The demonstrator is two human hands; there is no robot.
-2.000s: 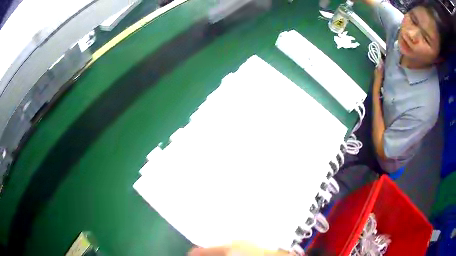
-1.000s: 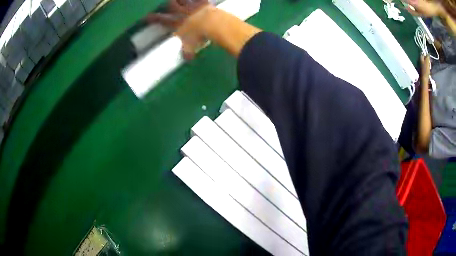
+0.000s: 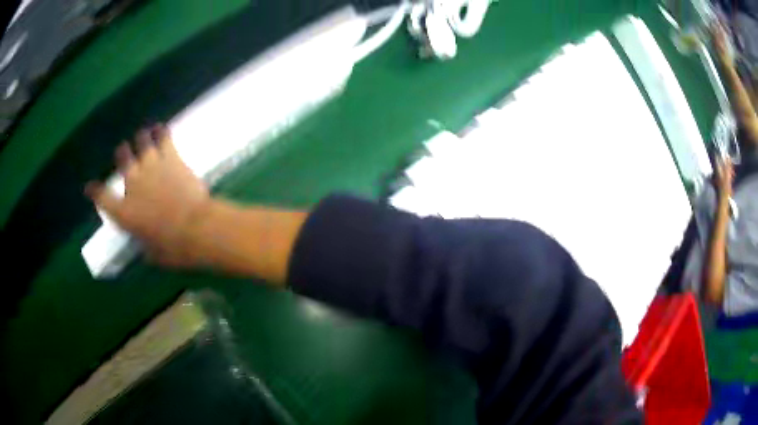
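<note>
My right hand (image 3: pixel 166 195) reaches across from the lower right in a dark sleeve. It grips a long white power strip (image 3: pixel 266 83) near its lower left end, with fingers over its top. The strip lies diagonally over the green surface (image 3: pixel 332 158), its cord (image 3: pixel 378 33) leaving the upper right end. Blur hides whether the strip touches the surface. My left hand is not in view. A wide row of white power strips (image 3: pixel 565 158) lies side by side on the right, partly hidden by my sleeve.
Another strip (image 3: pixel 661 95) lies beyond the row. A co-worker's arm (image 3: pixel 716 241) is at the right edge. A red crate (image 3: pixel 669 365) stands at the lower right. Yellowish tape (image 3: pixel 133 357) and a shiny clear line (image 3: pixel 241 357) cross the surface at lower left. A coiled cord (image 3: pixel 440 25) is at the top.
My right hand has moved down and left from the top of the view with a strip. The view has shifted, and the row of strips shows farther right.
</note>
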